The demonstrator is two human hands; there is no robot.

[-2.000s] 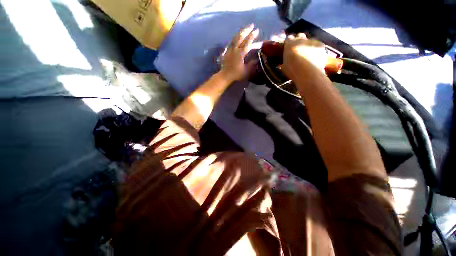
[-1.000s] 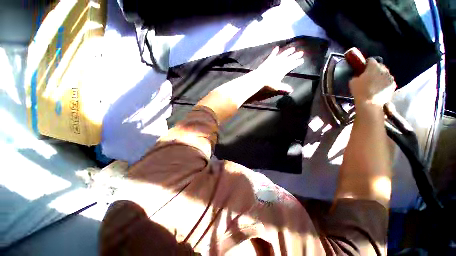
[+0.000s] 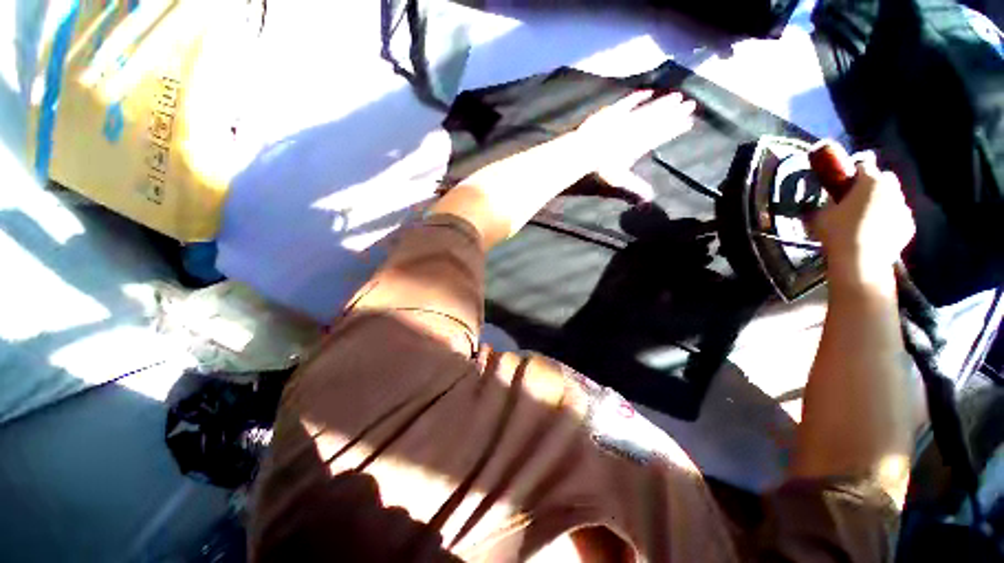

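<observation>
A black garment panel (image 3: 550,269) lies flat on the white pressing cloth (image 3: 319,154), with dark ridges across it. My left hand (image 3: 633,138) lies on the panel's upper middle, palm down, fingers spread, holding nothing. My right hand (image 3: 870,220) grips the red-brown handle of the steam iron (image 3: 784,214). The iron is at the panel's right edge, its silver frame facing left. Whether its soleplate touches the cloth cannot be told. Shadows hide part of the panel.
A yellow-brown carton (image 3: 121,121) with a blue stripe stands at left. A black cloth pile (image 3: 925,143) lies at far right. Thin dark strips (image 3: 405,50) hang at the top. The black iron hose (image 3: 930,352) runs down at right. A crumpled black bundle (image 3: 215,429) is at lower left.
Since one second ago the view has shifted and turned. The iron has moved from beside the panel onto its right edge. My left hand stays spread on the panel.
</observation>
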